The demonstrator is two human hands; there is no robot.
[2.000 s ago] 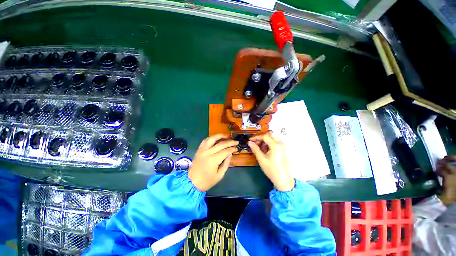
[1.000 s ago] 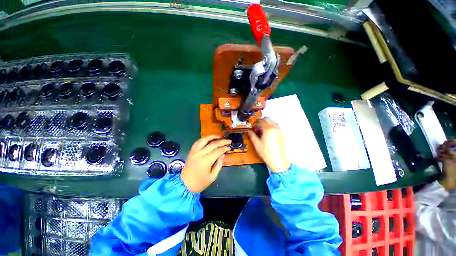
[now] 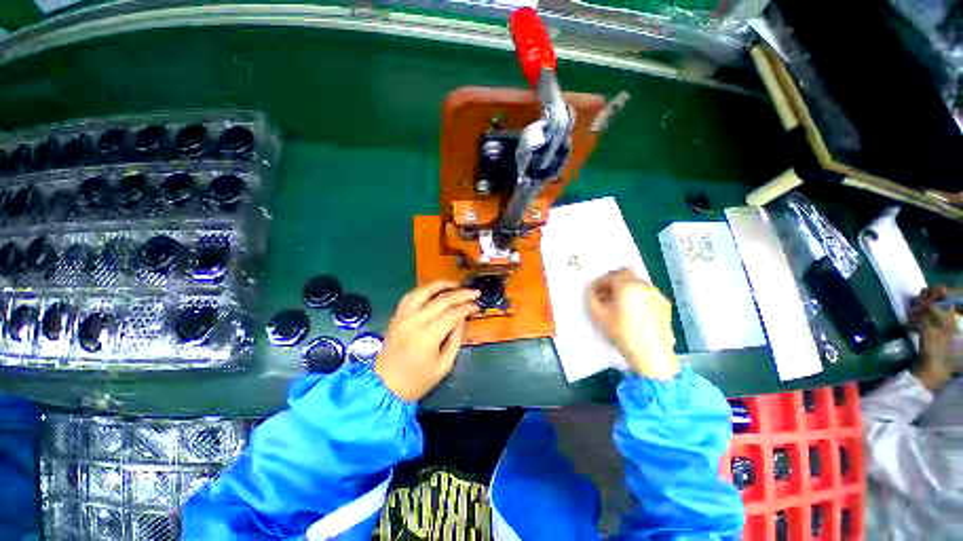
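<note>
The press fixture [image 3: 460, 127] stands on its orange base, with its red-gripped toggle lever [image 3: 532, 48] pointing up. A round black housing [image 3: 489, 293] sits in the nest under the press head. My left hand [image 3: 426, 336] rests on the base with its fingertips at the left side of this housing. My right hand [image 3: 631, 319] is over the white paper sheet [image 3: 587, 235], fingertips bent down onto it; whether they hold a small part cannot be seen. Tiny specks lie on the paper left of these fingers.
Several loose black housings [image 3: 322, 291] lie left of the fixture. A clear blister tray [image 3: 127, 232] of housings is further left, another at lower left. A printed white box [image 3: 713, 285] and white strip are right of the paper. A red crate [image 3: 797, 465] and another person's hand are at right.
My right hand has moved from the nest rightward to the paper. My left hand has stayed at the housing. The lever is still up. The whole view has shifted slightly.
</note>
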